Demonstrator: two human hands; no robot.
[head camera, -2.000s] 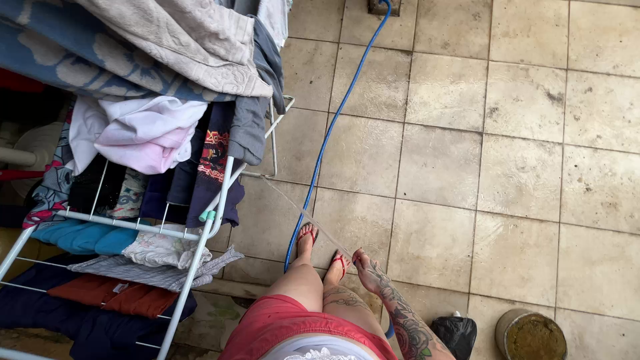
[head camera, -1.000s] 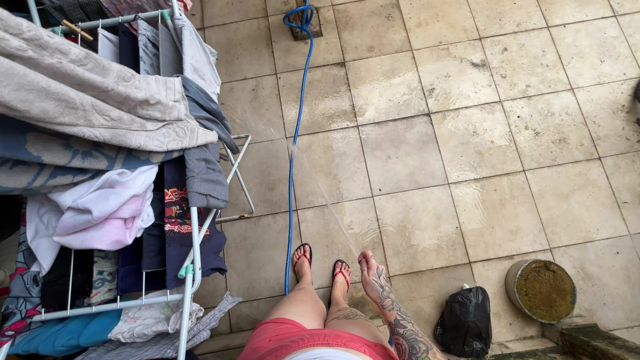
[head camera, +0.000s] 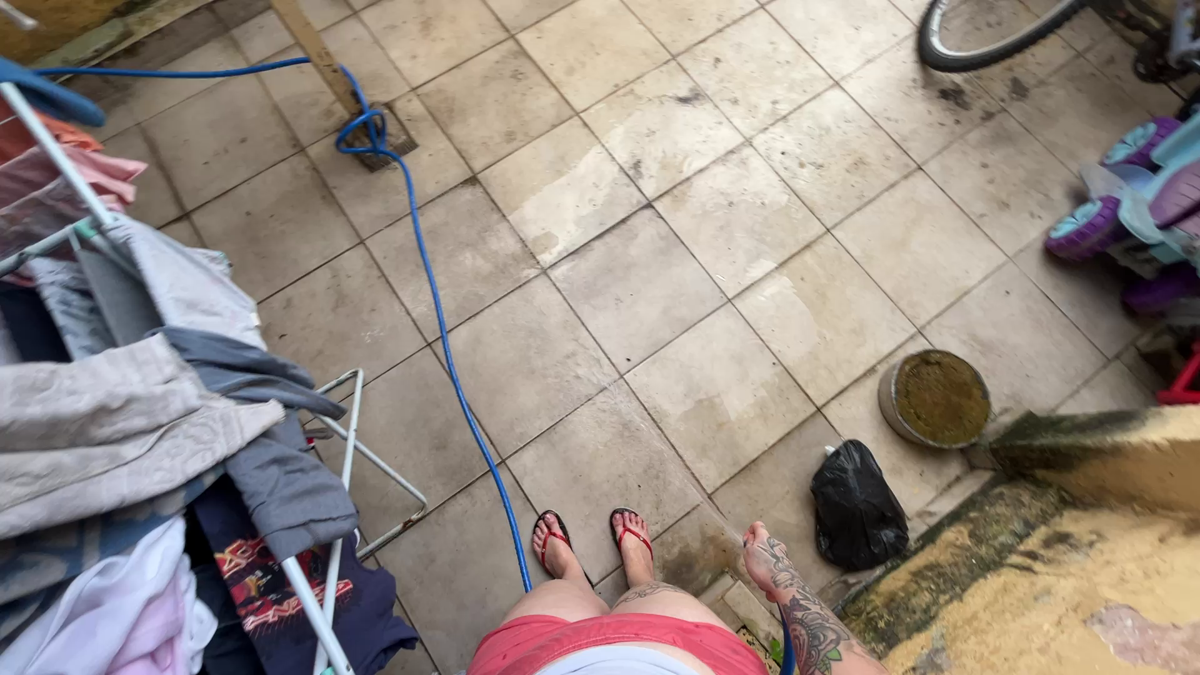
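My right hand, at the end of a tattooed forearm, is closed around the end of a blue hose, at the lower right of centre. The hose end itself is hidden by my fingers; a short blue length shows below my wrist. A thin, faint jet of water leaves the hand toward the upper left over the beige floor tiles, some of which look wet. Further off, the hose crosses the floor and loops by the foot of a wooden post. My left hand is out of view.
On the left stands a white drying rack hung with clothes. To the right are a black plastic bag, a round tub of brown matter, a mossy low wall, a purple and turquoise ride-on toy and a bicycle wheel.
The view has swung to the right, bringing in the bicycle wheel, the toy and more wall. My right hand keeps its grip on the hose, and the jet shows more faintly.
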